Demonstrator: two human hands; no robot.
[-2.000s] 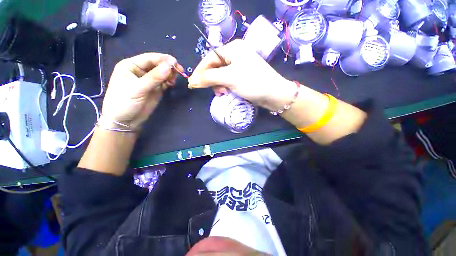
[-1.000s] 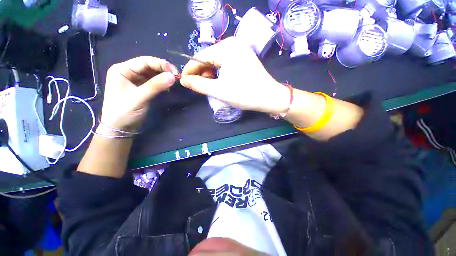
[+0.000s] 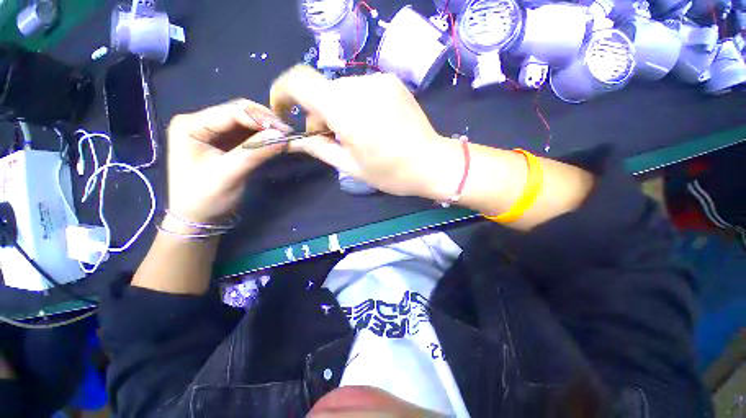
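Observation:
My right hand [image 3: 368, 126] holds slim dark tweezers [image 3: 282, 140], whose thin end points left to the fingertips of my left hand. My left hand [image 3: 208, 159] pinches red lead wires [image 3: 268, 123] between thumb and forefinger. The two hands nearly meet above the dark mat. A lavender housing [image 3: 353, 184] lies under my right hand, mostly hidden by it. What is at the wire ends is too small to tell.
A pile of lavender housings [image 3: 556, 41] with red wires lies at upper right. A single housing [image 3: 141, 34], a phone [image 3: 124, 102], a white cable [image 3: 123, 155], a white box [image 3: 37, 216] and a black cylinder [image 3: 41, 86] are at left. Green edging [image 3: 393, 226] runs in front.
The tweezers have swung down from pointing up and left to lying nearly level across the left fingertips. My right hand has moved left and covers more of the housing below.

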